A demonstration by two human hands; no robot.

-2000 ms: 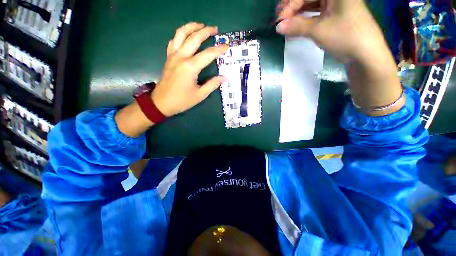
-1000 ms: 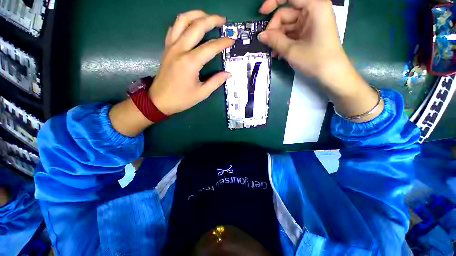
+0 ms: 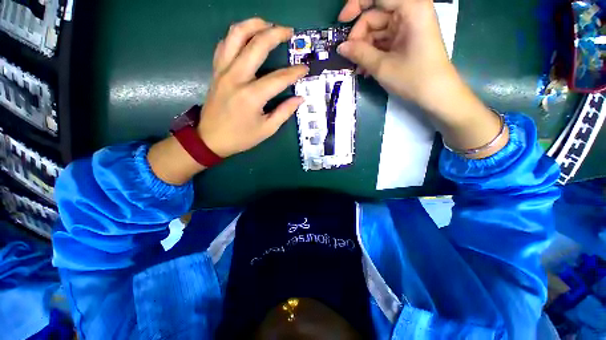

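The phone mid-frame assembly [image 3: 312, 126] lies upright in view on the green mat, silvery-white with a dark curved strip along its middle. Its mainboard end, with a small camera-like square [image 3: 302, 44], is at the top. A black sticker [image 3: 325, 63] lies across the lower part of the mainboard. My left hand [image 3: 246, 93] holds the frame's left edge, fingertips on the board end and thumb beside the silvery part. My right hand [image 3: 399, 53] has its thumb and fingertips pinched at the sticker's right end; the exact contact is partly hidden.
A white backing sheet [image 3: 405, 146] lies right of the frame, partly under my right hand and wrist. A black phone tray [image 3: 61, 86] with several frames stands at the left. A red-rimmed scrap box [image 3: 590, 86] is at the upper right, with sticker sheets [image 3: 579, 143] below it.
My right hand has moved left from over the backing sheet to the mainboard, and the black sticker now lies there. The frame has shifted slightly right. My left hand stays at its left edge.
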